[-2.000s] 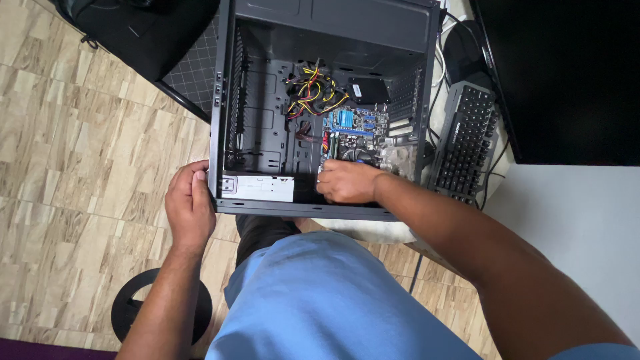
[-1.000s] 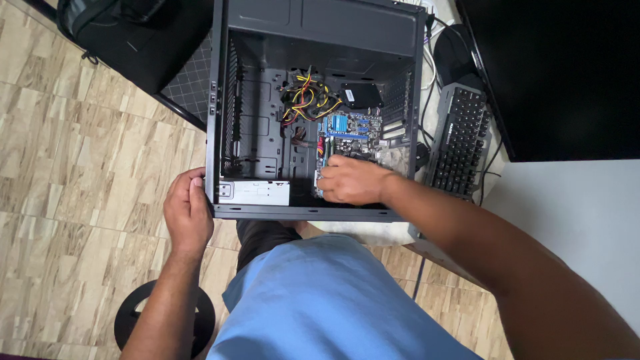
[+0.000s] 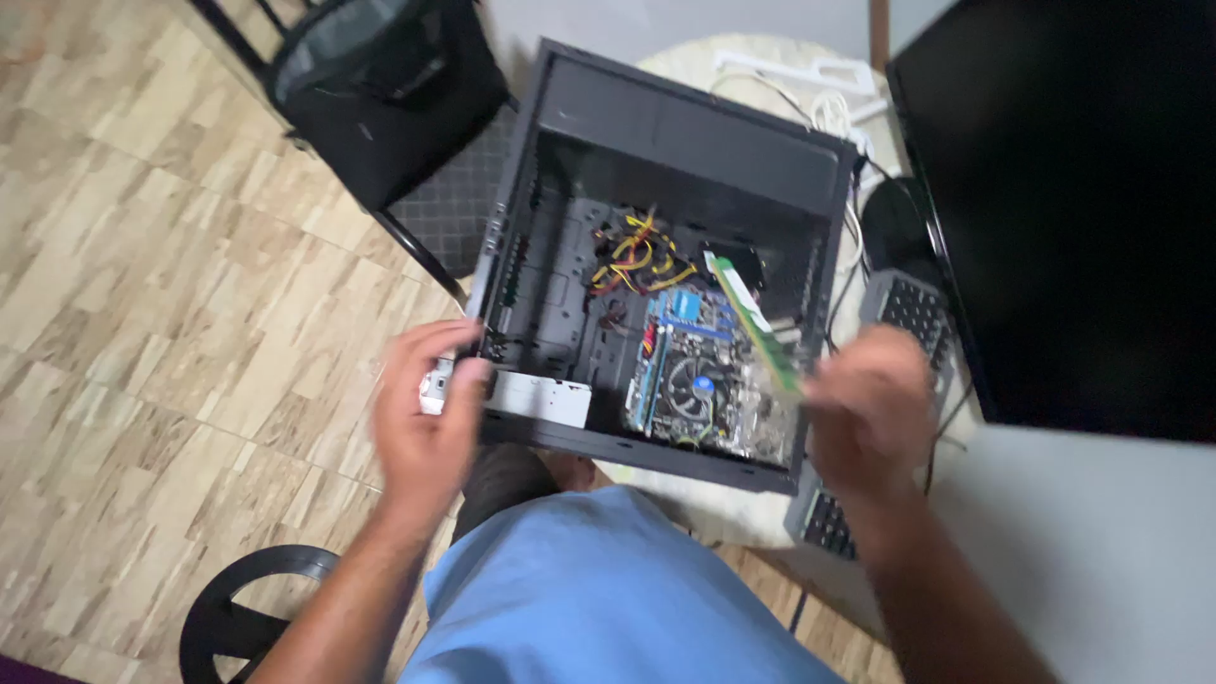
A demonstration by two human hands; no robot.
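My right hand (image 3: 869, 408), blurred, pinches one end of a green RAM module (image 3: 755, 323) above the right side of an open black computer case (image 3: 627, 446). My left hand (image 3: 427, 408) is at the case's left edge, thumb and fingers apart around the front corner; whether it bears on the case cannot be told. Inside the case lies a motherboard (image 3: 698, 328) with a CPU cooler fan (image 3: 701, 385). Yellow, red and black power cables (image 3: 636, 256) lie bundled above it. A black drive (image 3: 746, 261) is partly behind the module, and a white metal-sided unit (image 3: 537, 399) sits at lower left.
The case rests on a pale round table (image 3: 750, 518). To the right are a black keyboard (image 3: 907, 309), a large monitor (image 3: 1064, 218) and white cables (image 3: 831, 114). A black bag (image 3: 389, 95) lies on a chair at upper left. A black round base (image 3: 218, 608) stands on the floor.
My right hand has come out of the case and moved right, now with the RAM module in it. My left hand's fingers have spread. The case appears turned, partly as the view shifted.
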